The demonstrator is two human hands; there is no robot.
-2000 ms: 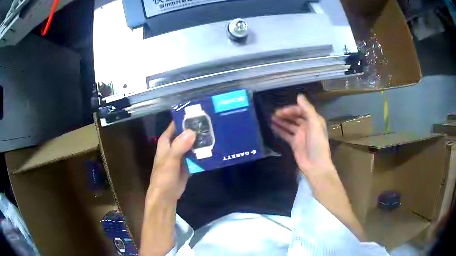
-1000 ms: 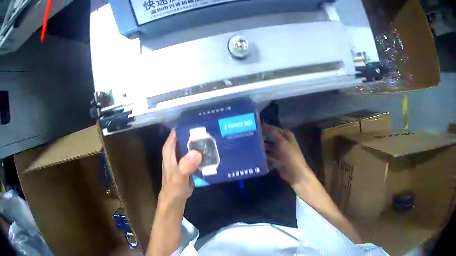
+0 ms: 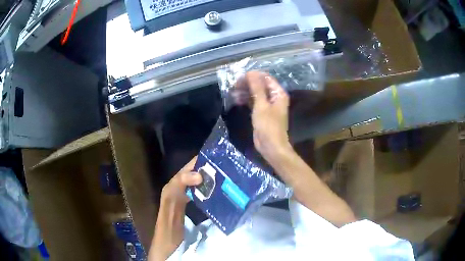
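Observation:
My left hand (image 3: 179,192) holds a dark blue smartwatch box (image 3: 224,187) low over my lap, tilted, with its watch picture facing up. Shiny clear film lies crinkled around the box and sticks out at its top and right. My right hand (image 3: 267,109) pinches a crumpled piece of clear film (image 3: 301,72) just in front of the sealing jaws (image 3: 204,69). The film spreads to the right of my fingers and looks separate from the box. The sealer (image 3: 178,43) stands at the top, with its silver knob (image 3: 213,20).
An open carton (image 3: 66,199) at the lower left holds blue boxes (image 3: 128,238). An open carton (image 3: 428,178) at the right has a dark blue item (image 3: 409,203) inside. Clear film scraps (image 3: 371,57) lie in the upper right carton (image 3: 392,25). Yellow marking (image 3: 397,106) shows on the floor.
The box has moved down from the jaws toward my lap and tilted, now in visible film. My right hand has left the box's side and moved up, now holding loose clear film. The view has shifted.

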